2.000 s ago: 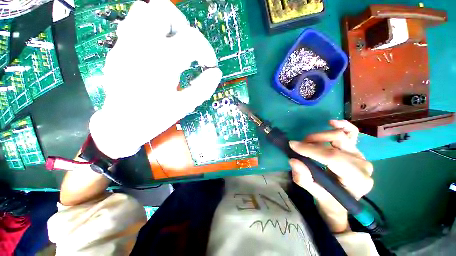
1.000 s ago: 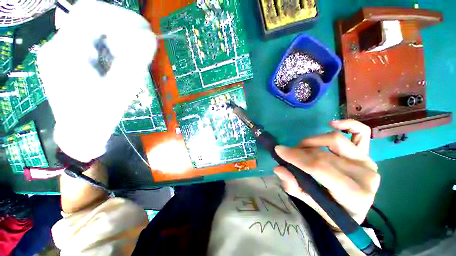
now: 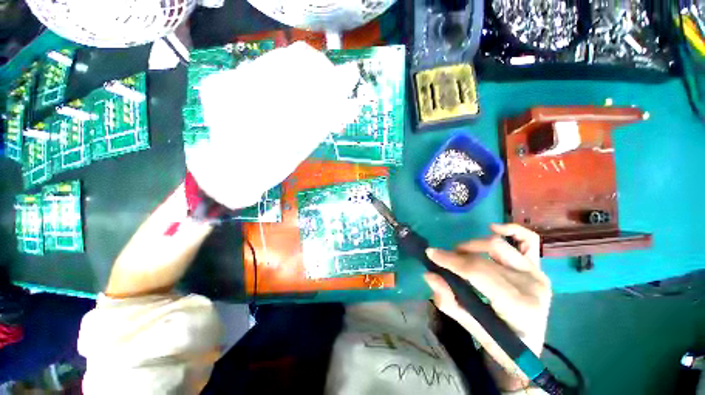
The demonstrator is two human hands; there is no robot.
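Observation:
A green printed circuit board point(image 3: 344, 235) lies on an orange mat point(image 3: 267, 270). My right hand point(image 3: 495, 285), bare, holds the black soldering iron point(image 3: 456, 289), its metal tip at the board's upper edge near small round components. My left hand point(image 3: 263, 123), in a white glove, is above other green boards behind the working board. The glove is overexposed, so its fingers and anything in them cannot be made out. A red strap point(image 3: 193, 197) is at its wrist.
A blue solder tray point(image 3: 493, 183), a yellow sponge point(image 3: 446, 91) in its holder and a reddish-brown fixture point(image 3: 564, 181) are to the right. Several boards point(image 3: 120, 116) lie at left. White slotted round objects point(image 3: 116, 19) and a black tray of metal parts point(image 3: 580, 65) are at the far edge.
The view has shifted, showing more of the far edge. My gloved left hand has moved right from the left side, over the boards. The iron tip stays at the board's upper edge.

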